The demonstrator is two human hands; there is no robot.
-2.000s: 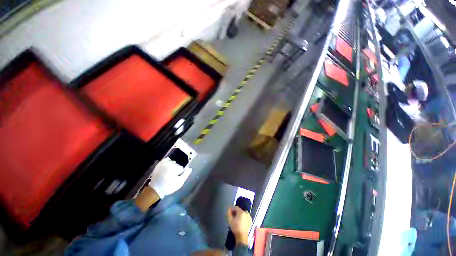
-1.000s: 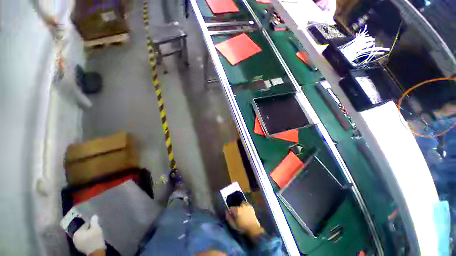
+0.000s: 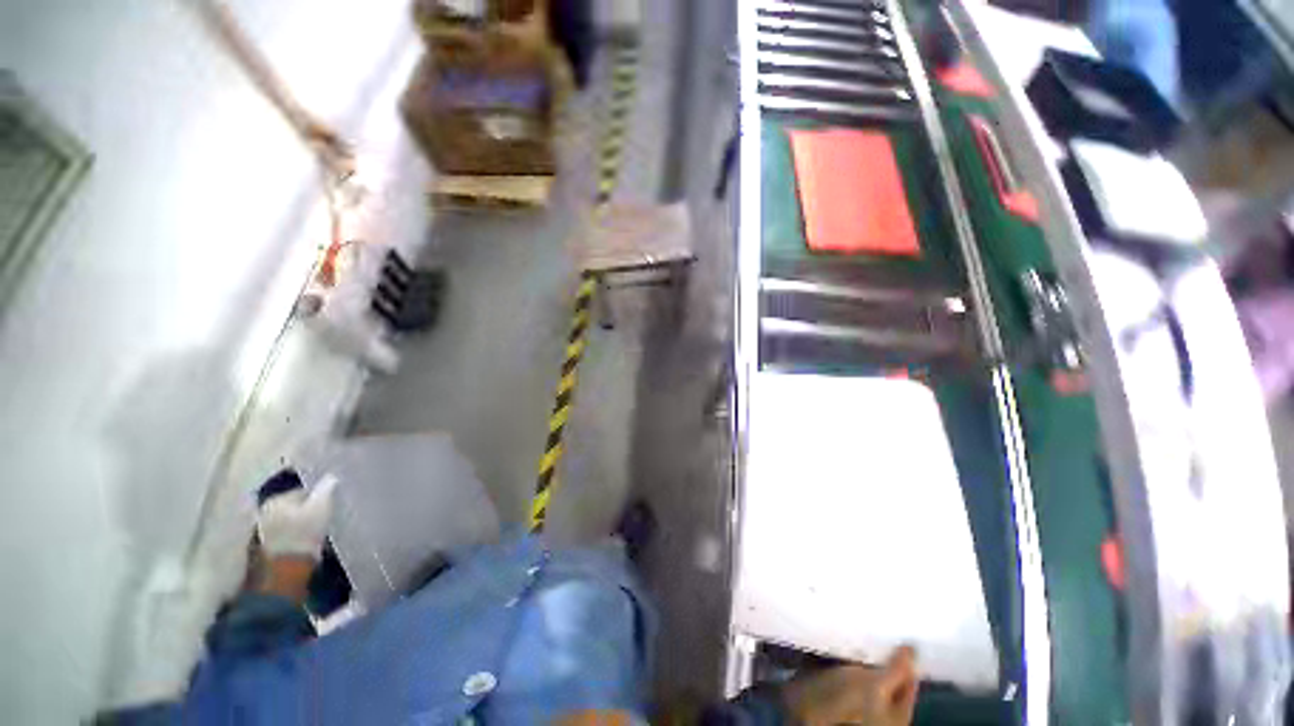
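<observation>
My left hand [image 3: 295, 522], in a white glove, grips the edge of a pale grey sheet-metal shell [image 3: 405, 496] at the lower left, held beside my body above the floor. A dark patch shows on the edge by the glove. My right hand [image 3: 852, 695], bare and partly cut off by the bottom edge, is at the near edge of a large white shell [image 3: 866, 511]. That shell lies flat over the near part of the conveyor, its white face up. The fingers under its near edge are partly hidden.
The roller conveyor [image 3: 830, 57] runs away ahead, with an orange-red foam pad [image 3: 856, 192] on a green board. A white shelf with a black bin [image 3: 1100, 97] is on the right. A small stool [image 3: 639, 237], cartons [image 3: 490, 121] and yellow-black floor tape [image 3: 563, 390] are ahead left.
The view has turned and moved along the line. My right hand has moved from beside the conveyor to over it, and the white shell now lies there. My left hand still holds its shell.
</observation>
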